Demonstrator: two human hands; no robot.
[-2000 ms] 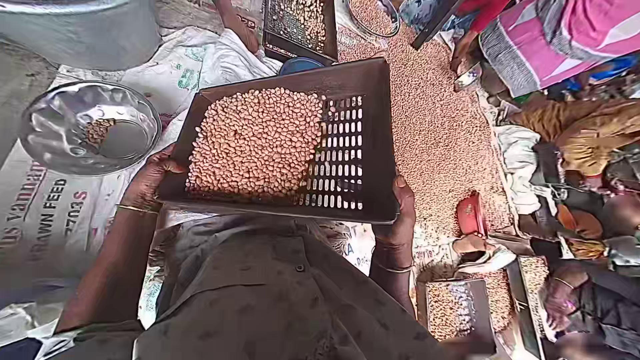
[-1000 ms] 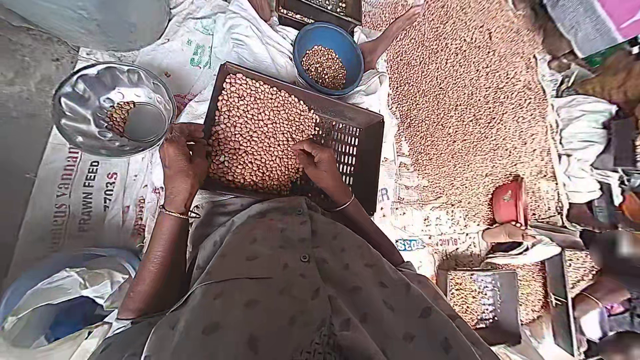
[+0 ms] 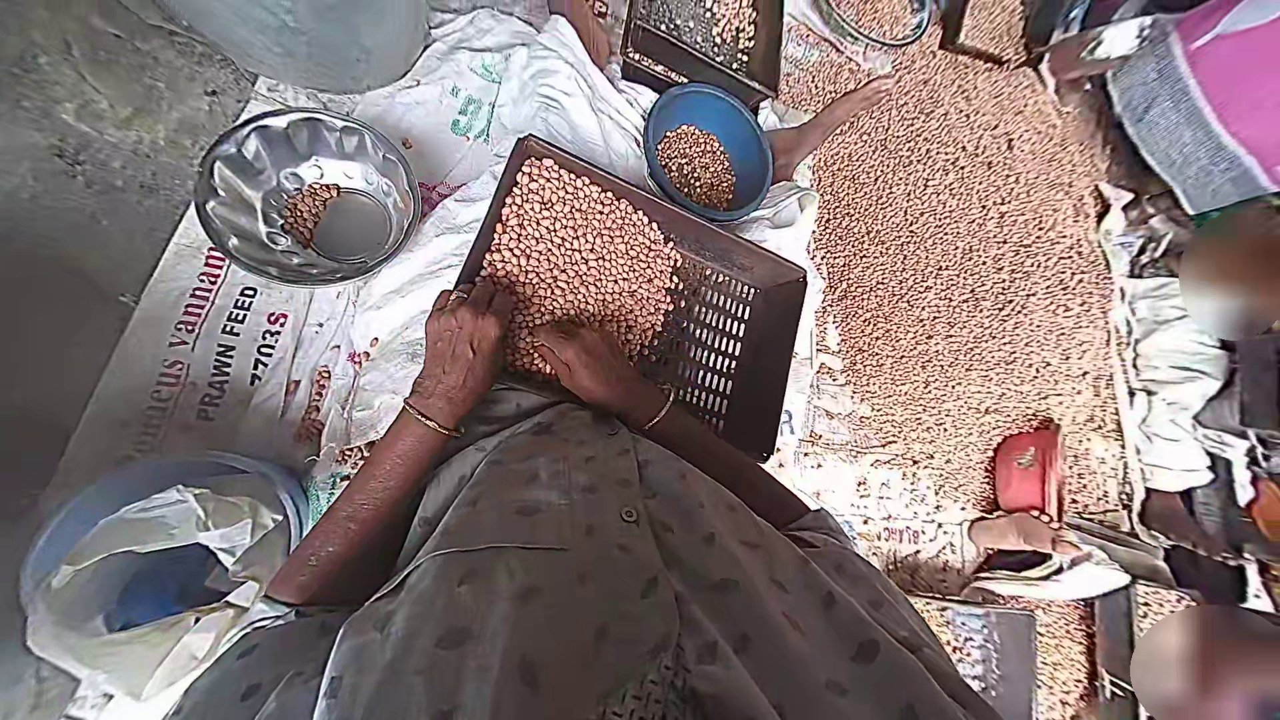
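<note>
A dark slotted plastic tray (image 3: 775,350) rests tilted at my lap, its left part covered by a layer of shelled peanuts (image 3: 585,245); the slots at its right are bare. My left hand (image 3: 467,340) lies over the tray's left edge, fingers curled at the nuts; whether it pinches any is hidden. My right hand (image 3: 590,365) reaches onto the nuts near the front edge, fingertips among them, their grip unclear. To the left stands a fluted steel bowl (image 3: 235,190) with a small heap of nuts. A blue plastic bowl (image 3: 745,140), partly filled with nuts, sits behind the tray.
White woven sacks (image 3: 440,110) cover the floor. A wide spread of peanuts (image 3: 970,260) lies to the right, with a red container (image 3: 1028,470) at its edge. A lined tub (image 3: 290,490) is at lower left. Another person's foot (image 3: 830,125) extends beside the blue bowl; other people sit at right.
Two seconds ago both hands held the tray by its sides; it now rests at my lap with both hands at the nuts. Since one second ago, my right hand has moved left toward my left hand.
</note>
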